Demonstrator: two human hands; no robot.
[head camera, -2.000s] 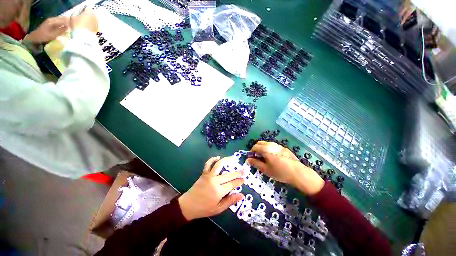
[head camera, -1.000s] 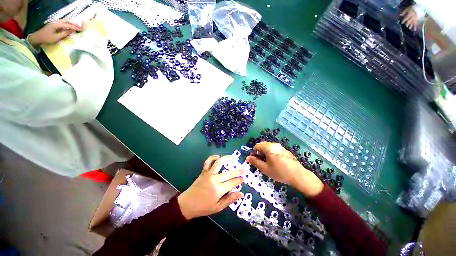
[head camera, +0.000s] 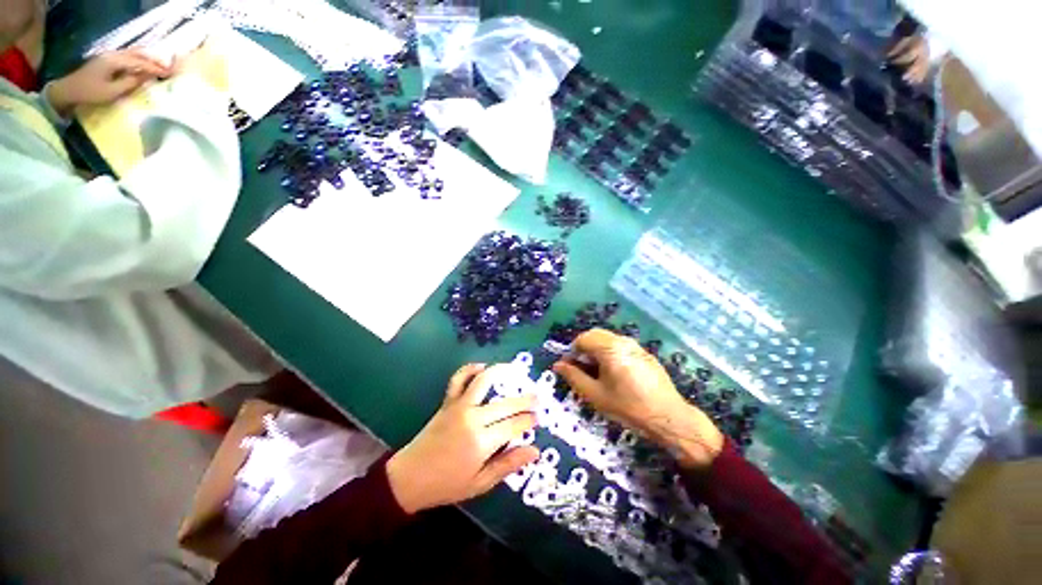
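White ringed plates (head camera: 585, 440) lie in two rows in front of me. My left hand (head camera: 463, 440) rests over the left end of the rows, fingers spread on the plates; whether it grips one cannot be told. My right hand (head camera: 626, 383) is just beyond the upper row, thumb and index finger pinched at a small pale piece (head camera: 556, 347). Small black parts (head camera: 697, 383) lie in a band beyond the rows, partly hidden by my right hand. A dense heap of loose black parts (head camera: 503, 286) lies beyond my hands, with a smaller cluster (head camera: 563, 211) above it.
A clear ribbed tray (head camera: 731, 314) lies beyond the black band. A white sheet (head camera: 383, 251) lies left, with black parts on its far edge. A person in a pale sleeve (head camera: 171, 217) works at left. A scrap box (head camera: 217, 486) stands below the table edge. Stacked trays (head camera: 811, 126) stand far right.
The whole view has shifted slightly. Both hands keep nearly the same places over the rows. The neighbour's hand has moved away from the other hand.
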